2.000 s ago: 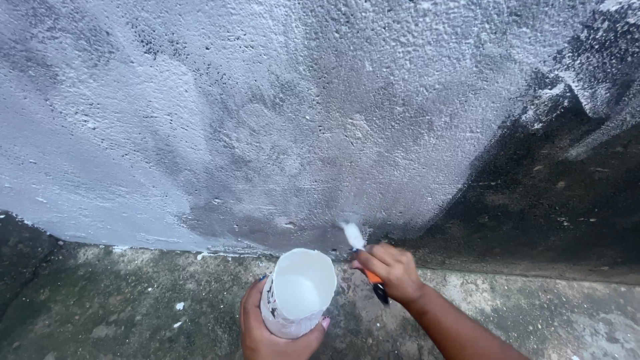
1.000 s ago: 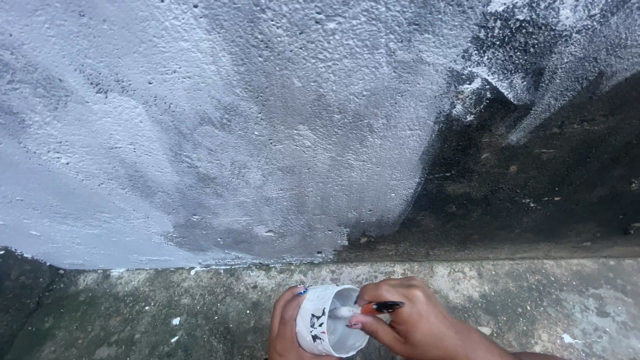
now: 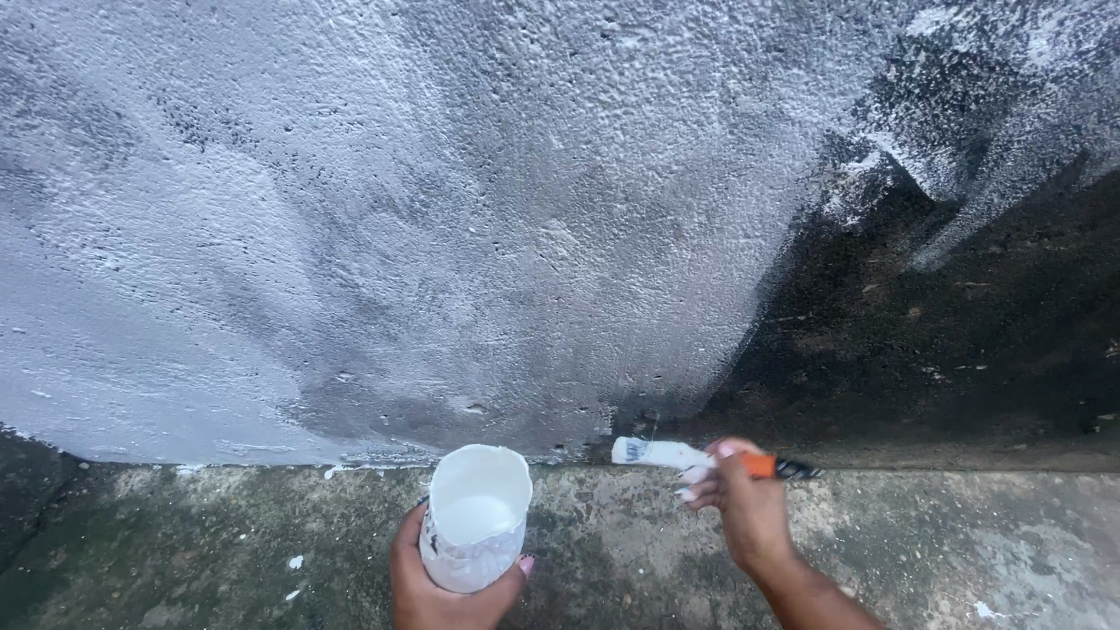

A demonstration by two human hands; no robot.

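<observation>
My left hand [image 3: 455,582] is closed around a white plastic cup [image 3: 472,560] of white paint [image 3: 477,518], its open top tilted towards me. To the right, my right hand [image 3: 744,503] grips a paintbrush [image 3: 761,465] with an orange and black handle. The brush's white, paint-covered head [image 3: 656,452] points left, near the foot of the rough wall [image 3: 525,262]; whether it touches the wall I cannot tell. White paint covers much of the wall thinly, while its lower right part [image 3: 945,350] is dark.
A mottled concrete floor [image 3: 219,542] with green-grey stains meets the wall's foot just beyond my hands. White paint drops [image 3: 296,562] dot the floor at left, and another splash [image 3: 987,610] lies at the lower right.
One second ago the brush was inside the cup; now it is out and to the right, by the wall's foot. The cup, tipped to the right then, stands more upright.
</observation>
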